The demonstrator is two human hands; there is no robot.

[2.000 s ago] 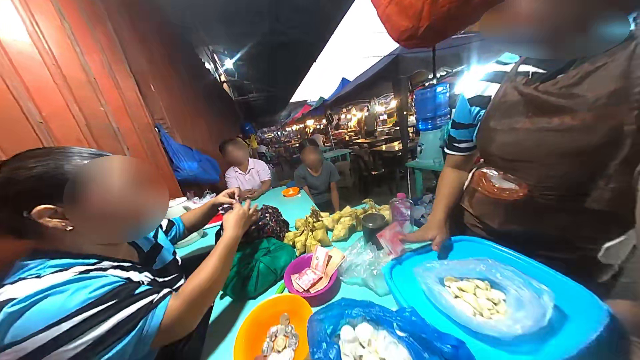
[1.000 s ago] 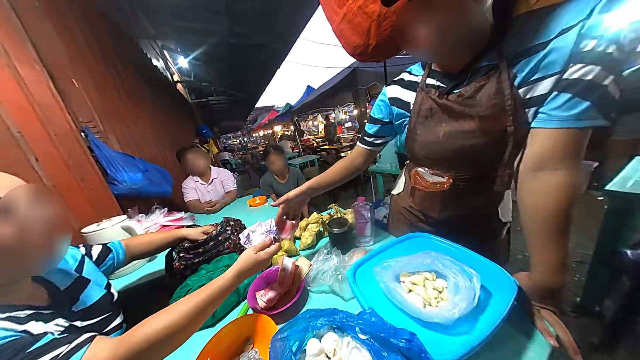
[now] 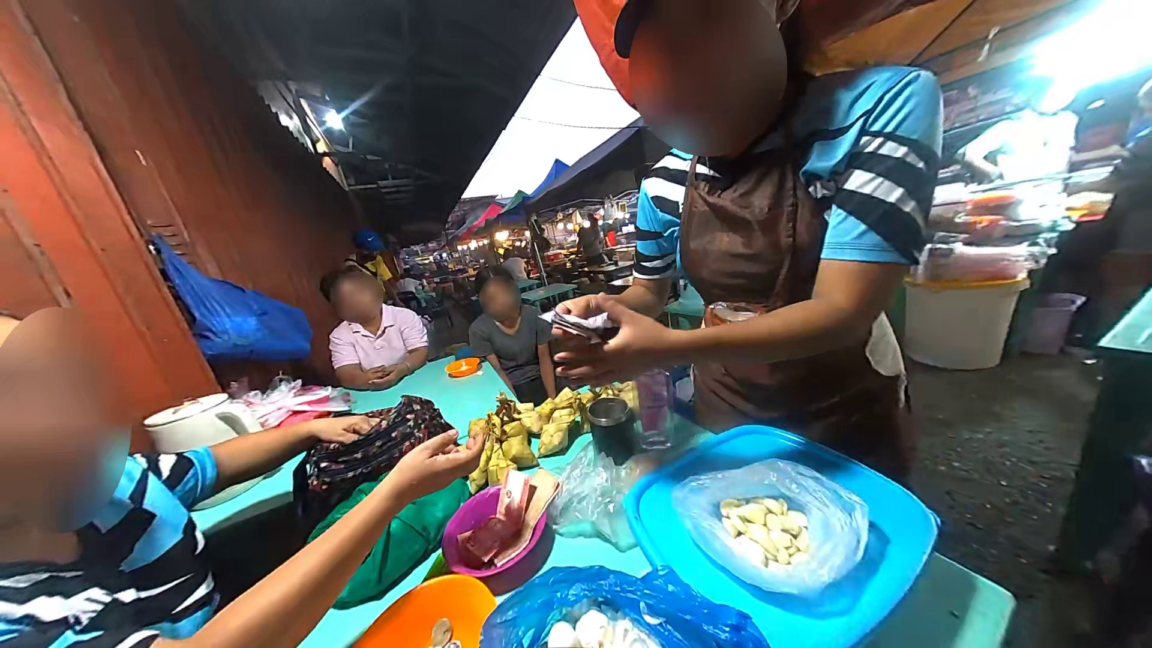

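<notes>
Neither my left hand nor my right hand shows in the head view. On the table nearest me, a blue plastic bag [image 3: 693,621] holds white rounded pieces, and an orange bowl [image 3: 409,621] beside it contains a spoon. A blue plastic tray [image 3: 891,522] bears a clear bag of pale yellow pieces [image 3: 765,531]. Behind the orange bowl, a purple bowl [image 3: 495,562] holds banknotes. Woven-leaf packets [image 3: 513,441] lie farther back, with a dark jar [image 3: 612,430] and a pinkish clear bottle [image 3: 655,409] to their right.
A person in a brown apron [image 3: 747,234] stands across the table, holding folded banknotes [image 3: 580,324]. At left another person reaches out an open hand [image 3: 441,463] over a green bag [image 3: 405,531]. Two people sit at the far end. A blue bag [image 3: 234,310] hangs on the wall.
The aproned person's hand has drawn back from the table, and both their hands now hold the notes that were in the left person's fingers. The left person's hand is now empty.
</notes>
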